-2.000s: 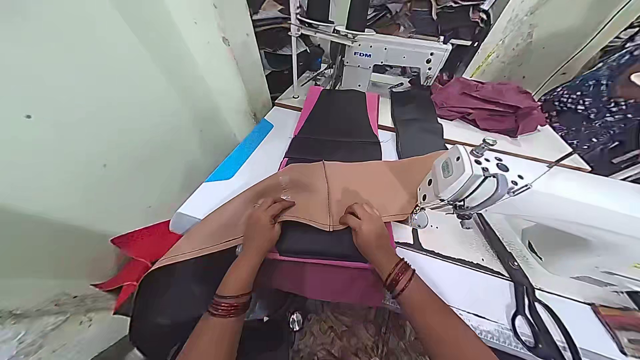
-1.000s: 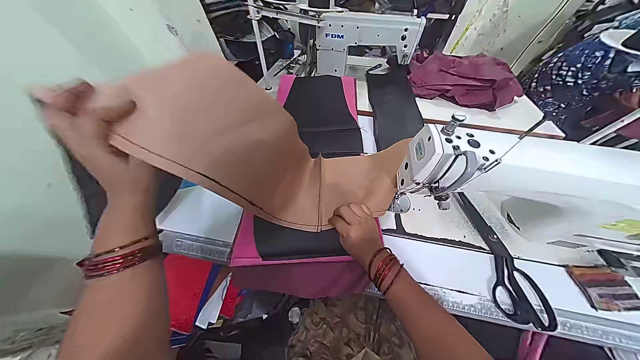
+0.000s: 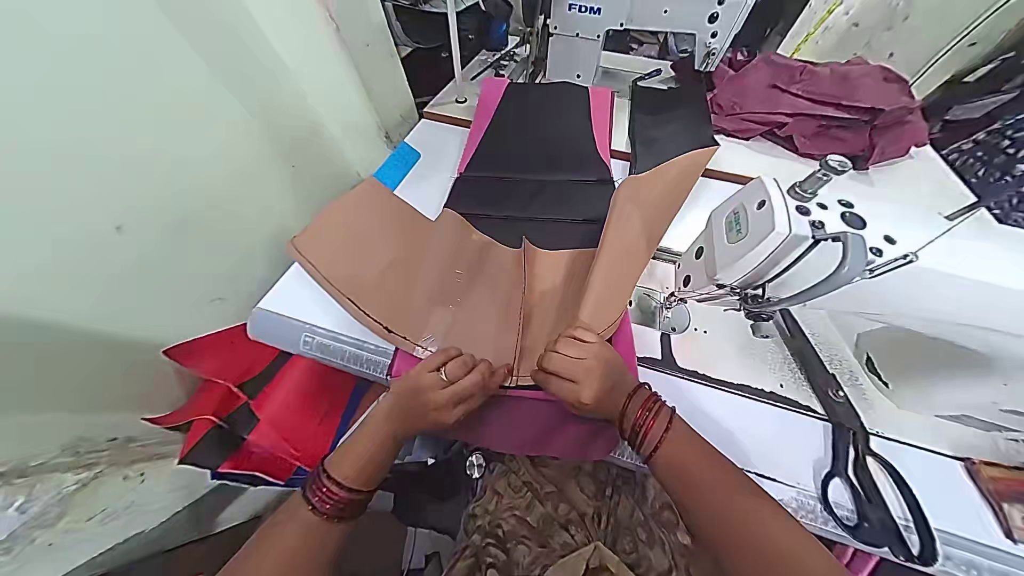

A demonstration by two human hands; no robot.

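A tan, leather-like panel [image 3: 472, 296] with dark edge stitching and a vertical seam lies in front of me over a black and pink piece [image 3: 552, 132]. My left hand [image 3: 452, 388] pinches its near edge just left of the seam. Right of the seam, my right hand [image 3: 582, 372] grips the same edge. The panel's right end rises and folds upward beside a white sewing machine head [image 3: 768, 240], whose needle area is clear of the fabric. Maroon cloth [image 3: 536, 424] hangs below both hands.
Black-handled scissors [image 3: 856, 472] lie on the machine bed at right. Behind stand a second sewing machine [image 3: 640, 20], a black strip [image 3: 672, 120] and crumpled maroon fabric [image 3: 816, 108]. Red and black pieces [image 3: 264, 408] are at lower left, near the wall [image 3: 176, 200]. A blue piece [image 3: 397, 166] rests on the table.
My left hand has come down from the raised left side to the near edge by the seam. The panel's left part is lowered, and its right end now sits away from the machine head.
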